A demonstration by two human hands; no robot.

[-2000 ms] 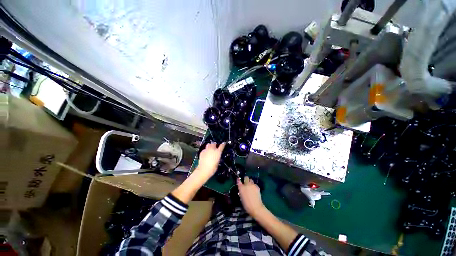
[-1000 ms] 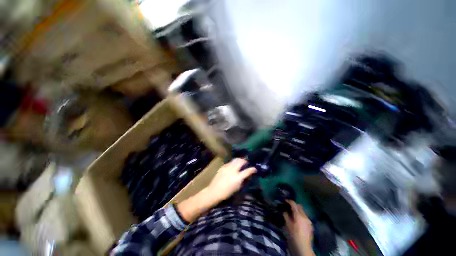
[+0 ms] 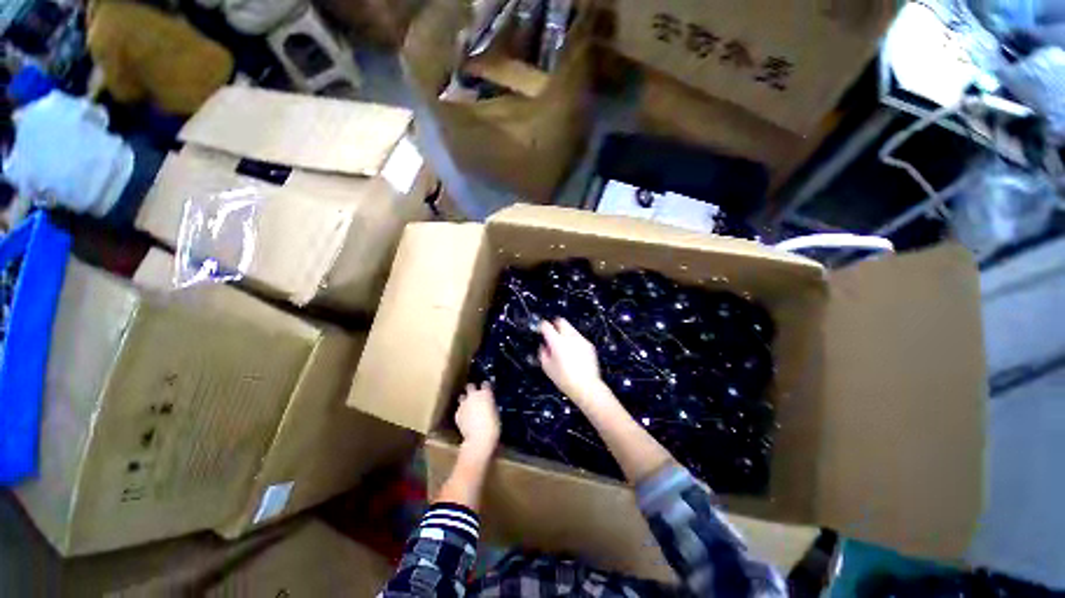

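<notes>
A large open brown carton [image 3: 905, 397] is in front of me, full of glossy black housings [image 3: 689, 362] with thin pale wire tails. My right hand [image 3: 569, 356] is inside it, over the left part of the heap, with its fingertips at a black housing. My left hand [image 3: 477, 417] is at the carton's near left inner corner, its fingertips among the black units. The fingertips of both hands blend into the dark heap, so any grip is hidden.
Other brown cartons [image 3: 175, 409] stand at left, beside a blue bin edge [image 3: 33, 339]. Behind are a black box with white sheet [image 3: 660, 208], a printed carton [image 3: 747, 53] and a metal rack at upper right. A green bench corner [image 3: 870, 567] shows at lower right.
The view has swung left from the bench and machine to the carton. Both hands have moved from the bench-side black units into the carton.
</notes>
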